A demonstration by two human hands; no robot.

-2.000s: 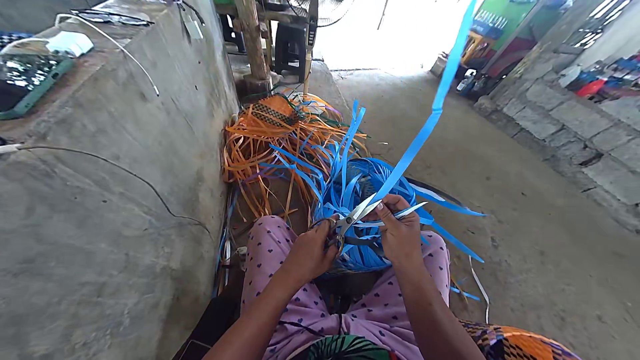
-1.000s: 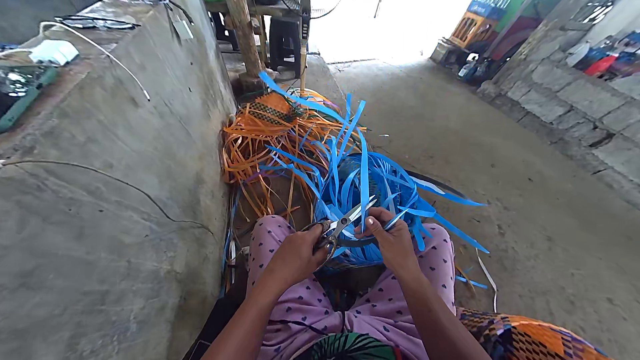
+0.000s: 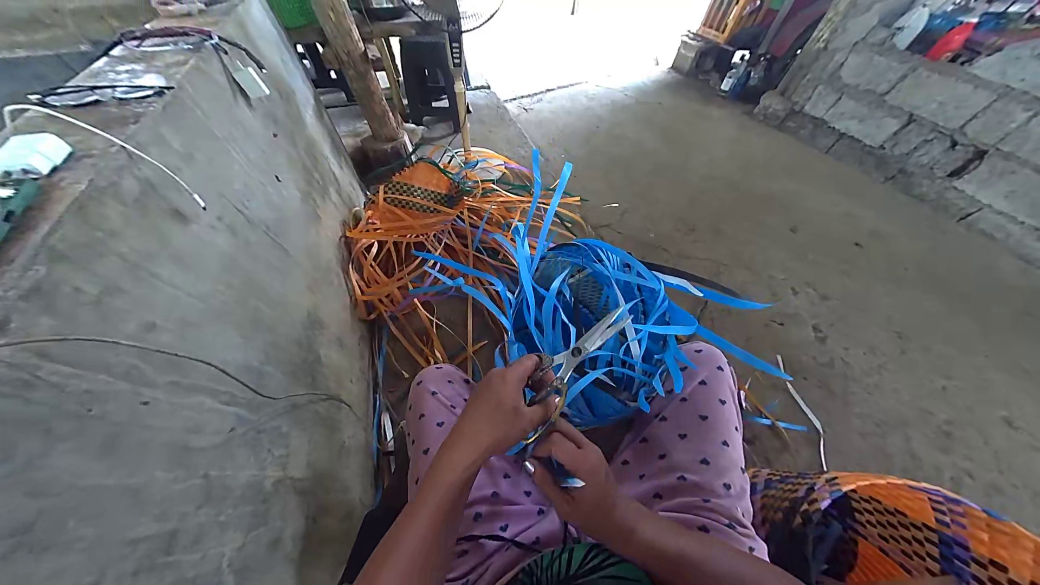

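Observation:
My left hand (image 3: 505, 406) grips the handles of a pair of scissors (image 3: 578, 351), whose metal blades point up and to the right. Just below and to the right, my right hand (image 3: 575, 471) has its fingers curled in on a short piece of blue strip (image 3: 569, 481), partly hidden by the fingers. Between and beyond my knees lies a bundle of blue plastic strips (image 3: 597, 284) around a partly woven piece, under the scissor blades. Farther off on the floor sits a heap of orange strips (image 3: 398, 252) with a woven orange and black part.
A concrete ledge (image 3: 203, 268) with cables and small items on top runs along the left. At the lower right is an orange and purple woven basket (image 3: 918, 528). Cut strips (image 3: 800, 402) lie on the floor near my right knee. A wooden post (image 3: 357, 69) and a concrete-block wall (image 3: 910, 97) stand beyond.
My right hand has moved down toward my lap, away from the scissor blades. The long blue strip that it held up two seconds ago no longer rises from it.

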